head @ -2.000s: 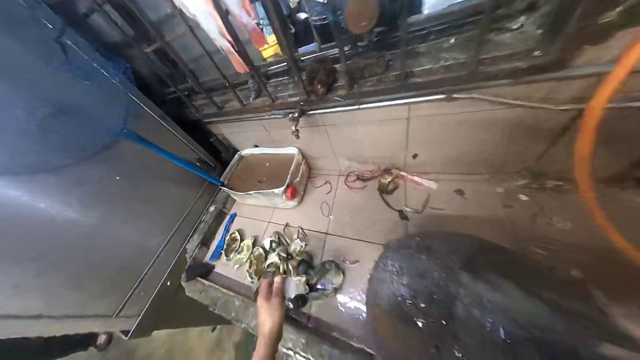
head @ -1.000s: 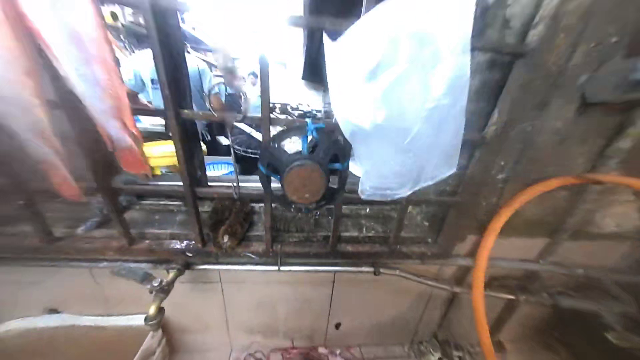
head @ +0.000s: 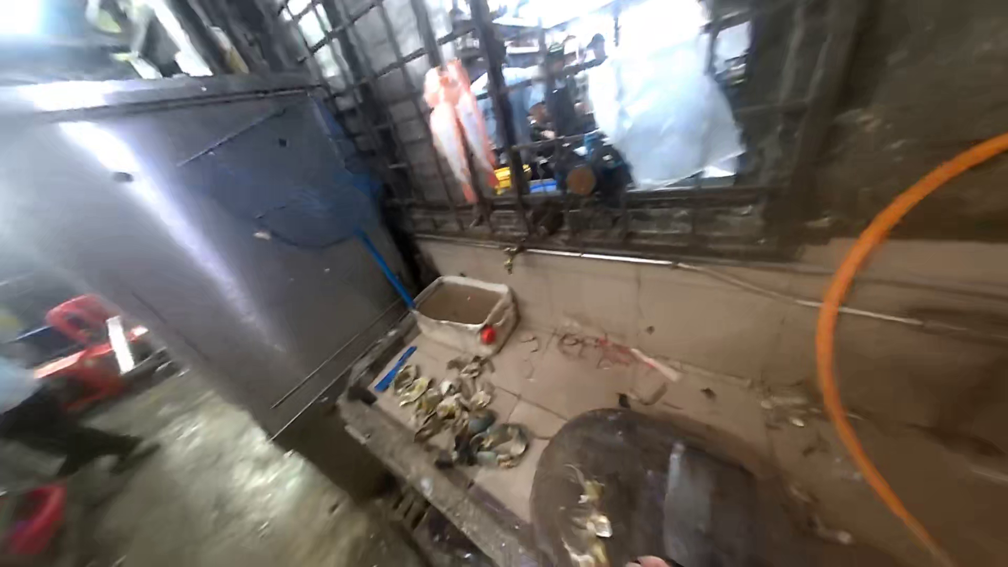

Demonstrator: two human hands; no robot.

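Observation:
At the bottom edge, a small bit of a finger [head: 650,561] shows by the round dark chopping block [head: 630,457]; which hand it belongs to I cannot tell, nor whether it holds anything. The rest of my hands is out of sight. Pale scraps [head: 594,524] lie on the block's left part, and a broad greyish blade-like shape [head: 685,504], blurred, is to their right. Left of the block, opened oyster shells [head: 449,405] lie heaped on the tiles. A blue strip-like tool [head: 395,368] is beside them. Behind stands a whitish tub [head: 465,335] of murky water with a red item at its corner.
A brass tap [head: 511,256] is on the wall pipe under a barred window. An orange hose [head: 827,354] loops at the right. Red strings [head: 602,346] lie by the wall. A blue-handled net [head: 386,269] leans at a metal cabinet [head: 236,236]. A person's leg [head: 71,441] shows far left.
Two seconds ago a hand was at the oyster shells; now only a bit of a finger shows, at the chopping block. The view swung up to the window and back down.

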